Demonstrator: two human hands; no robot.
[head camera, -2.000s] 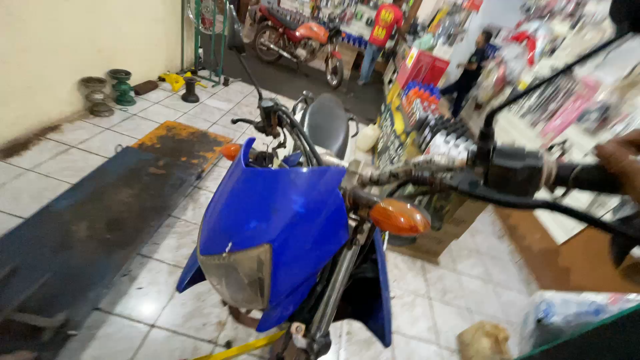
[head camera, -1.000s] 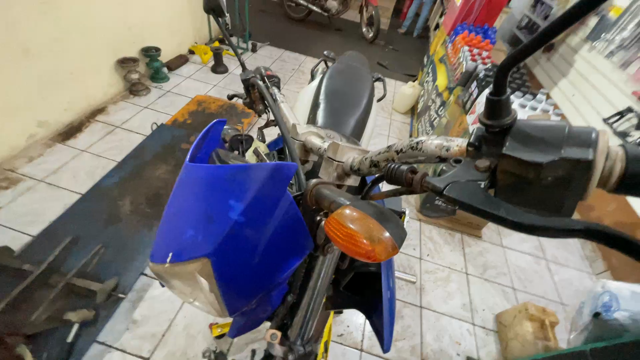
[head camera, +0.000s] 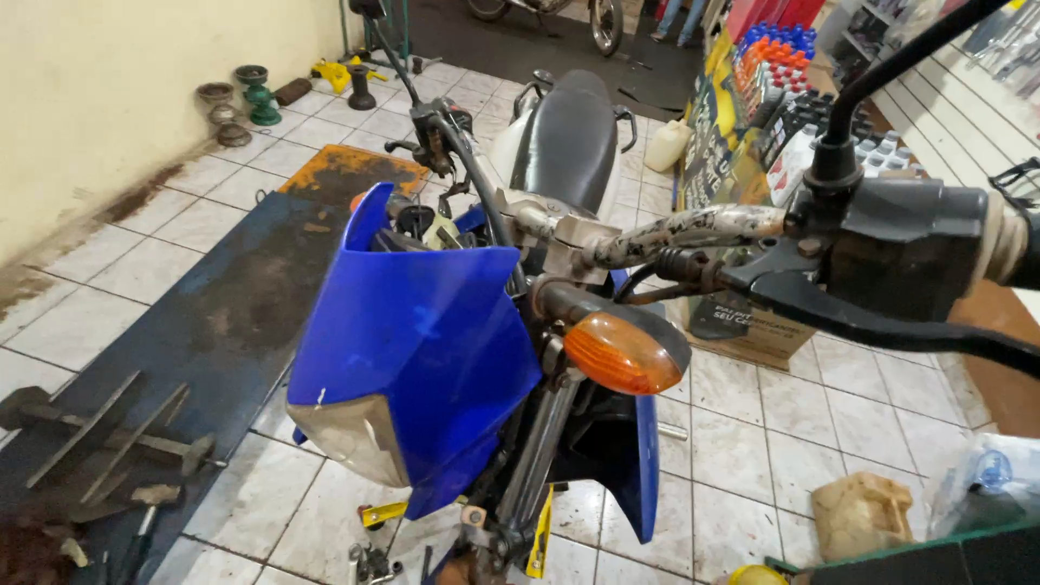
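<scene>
Neither of my hands is in view. A motorcycle with a blue headlight fairing (head camera: 431, 325) faces me, its pale headlight lens (head camera: 353, 439) low on the front. The orange turn signal (head camera: 626, 353) sticks out beside the fork tube (head camera: 540, 455). At the right, the scuffed handlebar (head camera: 699, 231) carries a black lever (head camera: 861, 317), a black housing (head camera: 910, 236) and a mirror stem (head camera: 877, 73). Behind the bars lies the black seat (head camera: 569, 138). No front wheel shows; yellow stand parts (head camera: 540, 532) are below the fork. The right grip is cut off by the frame edge.
A dark lift platform (head camera: 219, 309) runs along the left, with a hammer (head camera: 154, 496) and metal bars on it. Plastic bottles (head camera: 780, 73) and a cardboard box (head camera: 747, 329) stand at the right, near a beige jug (head camera: 861, 512). A person's legs (head camera: 678, 20) show at the back.
A hand seen near the right-hand grip two seconds ago is out of view. The view has shifted closer and lower, bringing tools on the platform into sight.
</scene>
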